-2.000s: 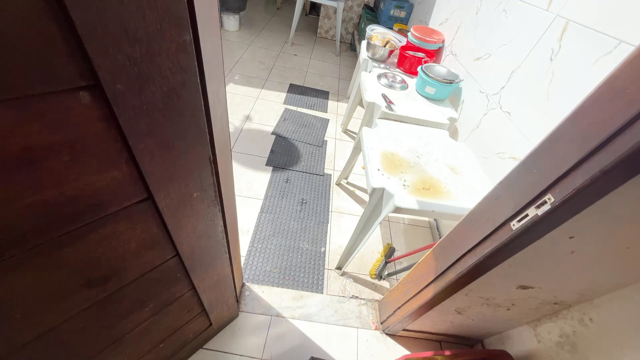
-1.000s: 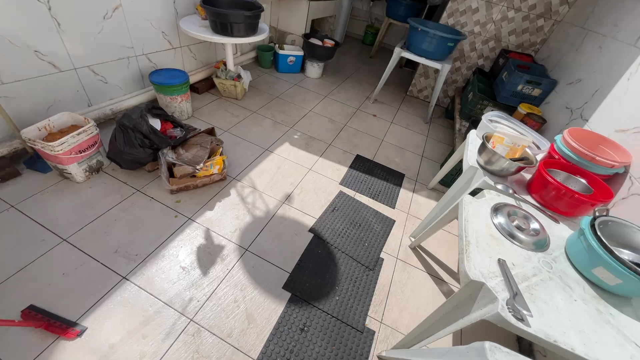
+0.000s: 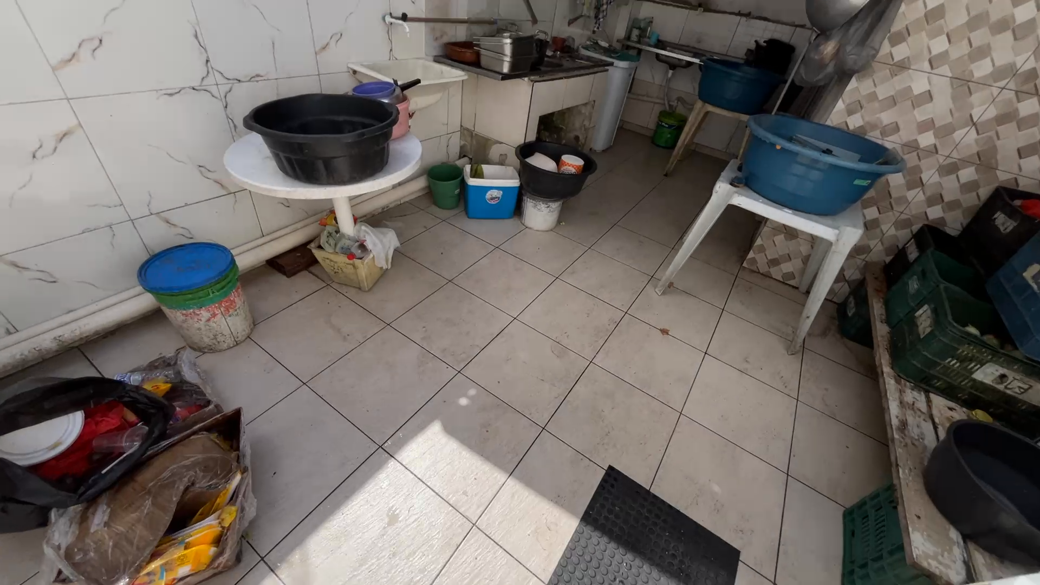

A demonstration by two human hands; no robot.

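Observation:
Neither of my hands shows in the head view. A black plastic tub [image 3: 325,138] rests on a round white table [image 3: 252,166] at the left, with a blue-purple container [image 3: 375,90] behind it. On the right, a blue plastic basin [image 3: 816,166] holding some items sits on a white plastic stool [image 3: 719,199]. Farther back, another blue basin [image 3: 735,86] stands on a stool. Near the sink counter, a black basin [image 3: 555,182] with a white and an orange container in it rests on a white bucket [image 3: 541,213].
A black rubber mat [image 3: 650,532] lies on the tiled floor. At the lower left are a black trash bag [image 3: 81,479] and a box of wrappers [image 3: 183,520]. A lidded bucket [image 3: 203,313] stands by the wall pipe. Green crates [image 3: 951,349] and a black pot [image 3: 987,487] line the right side.
The view has moved forward from the doorway into the room. The white tables with pots, seen on the right earlier, are out of view.

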